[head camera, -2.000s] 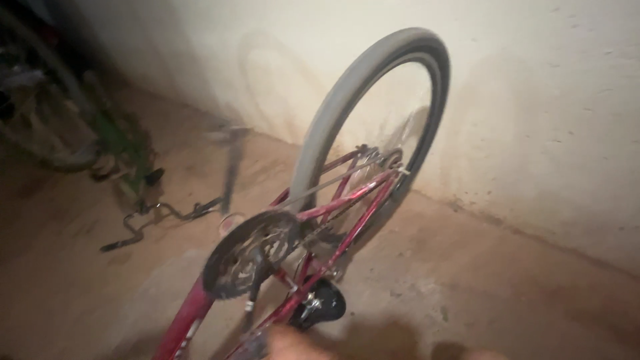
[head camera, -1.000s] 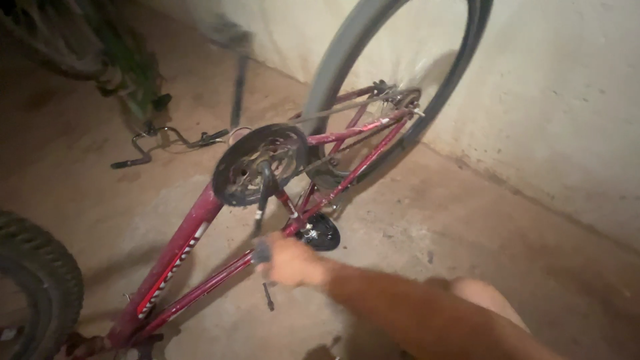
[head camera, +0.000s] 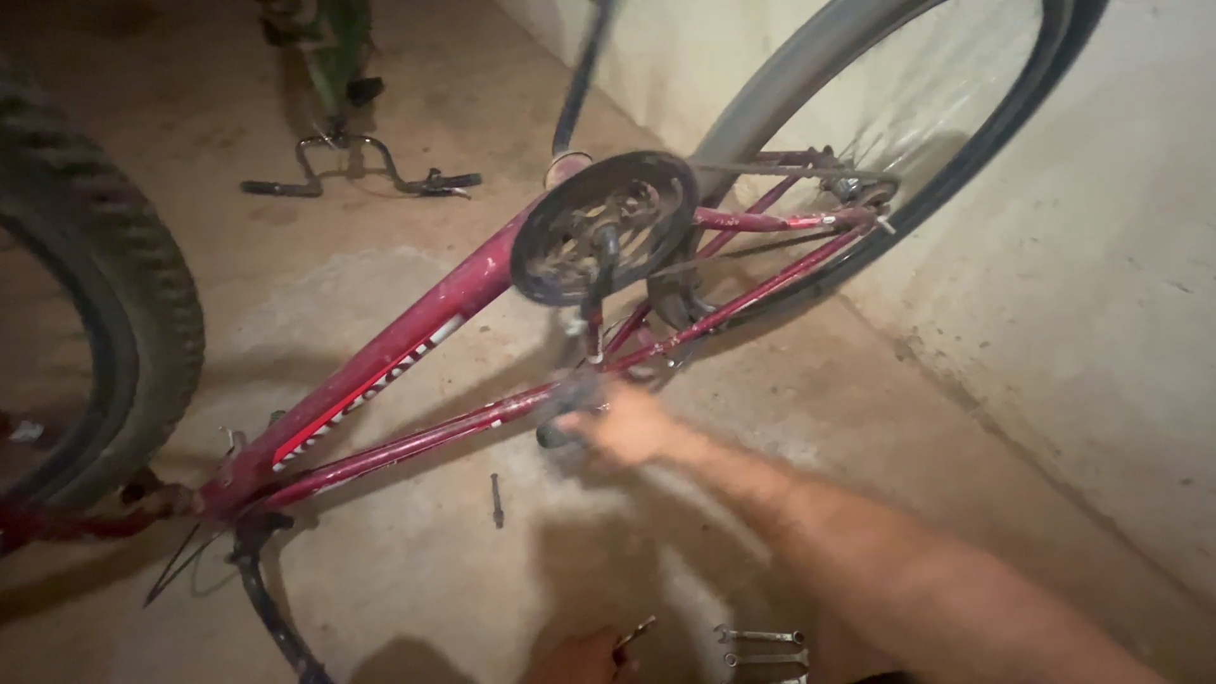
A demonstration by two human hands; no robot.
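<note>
A red bicycle frame (head camera: 408,351) stands upside down on the floor. My right hand (head camera: 632,423) reaches in from the lower right and grips the blurred black pedal (head camera: 567,413), below the crank arm (head camera: 600,285). Above it are the chainring with its black guard (head camera: 532,252) and the chain running to the rear wheel (head camera: 760,104). At the bottom edge, my left hand (head camera: 584,657) is partly cut off and holds a small metal tool (head camera: 635,635), probably a wrench. The saddle (head camera: 551,432) is partly hidden behind the pedal and right hand.
Several wrenches (head camera: 765,636) lie on the floor at the bottom. A bolt-like metal piece (head camera: 497,502) lies below the frame. The knobby front tyre (head camera: 152,285) is at left, a handlebar (head camera: 309,166) of a green bicycle behind, and a pale wall (head camera: 1092,313) at right.
My right hand has come into fuller view and moved with the pedal. My left hand with its tool now shows at the bottom. The view has shifted closer to the frame.
</note>
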